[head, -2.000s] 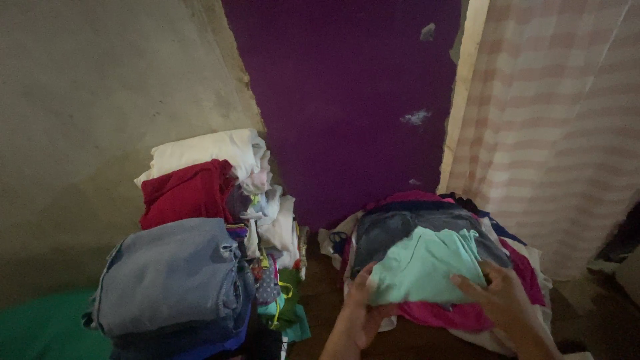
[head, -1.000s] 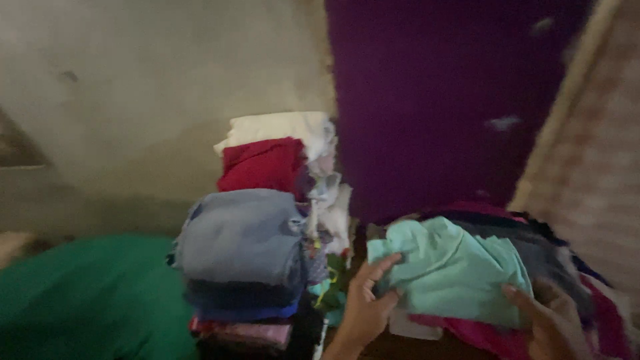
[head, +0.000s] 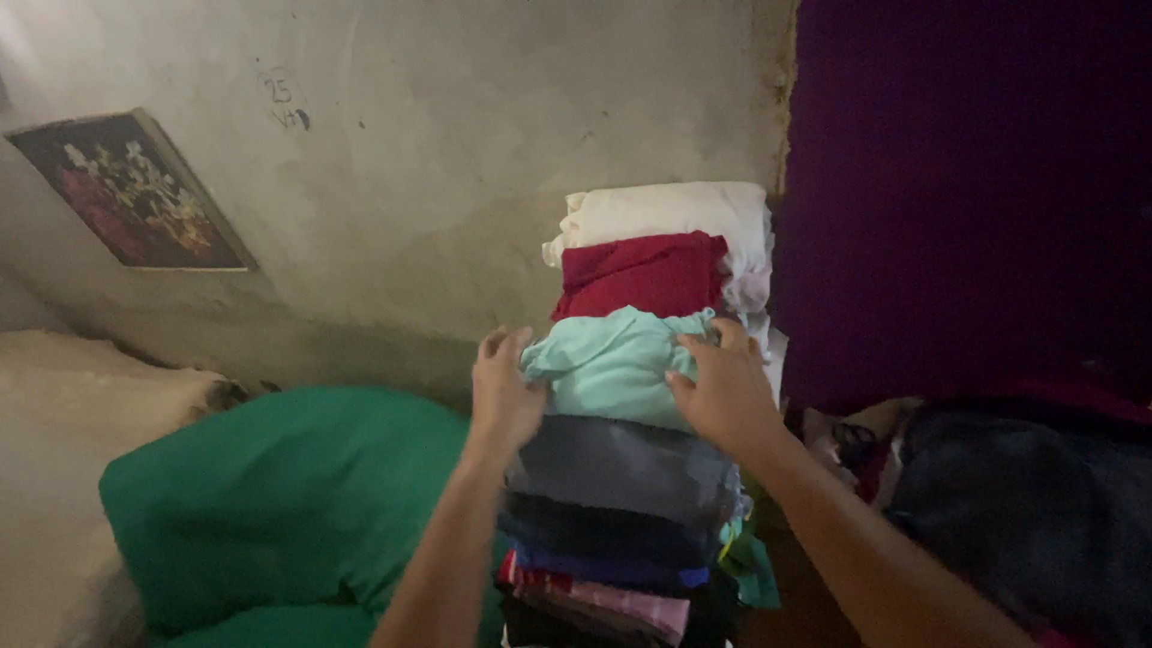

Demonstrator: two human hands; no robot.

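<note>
A folded mint-green garment [head: 612, 369] lies on the left stack of clothes, between a folded red cloth [head: 643, 274] behind and a folded grey-blue garment [head: 621, 463] in front. At the mint garment's left edge is my left hand [head: 506, 387], its fingers bent against the cloth. Over its right edge bends my right hand [head: 724, 378], thumb and fingers on the fabric. Both hands appear to grip the garment by its sides. A folded white cloth [head: 670, 216] sits at the back of the stack.
Green fabric [head: 288, 504] bulges left of the stack, beside a pale cloth-covered surface [head: 72, 432]. A dark garment [head: 999, 486] lies on another heap at the right. Behind are a concrete wall [head: 432, 162] with a flower picture [head: 135, 193] and a purple panel [head: 963, 180].
Both hands have carried the mint garment from the right heap over to the left stack, where it now covers part of the grey-blue garment. The view has swung left.
</note>
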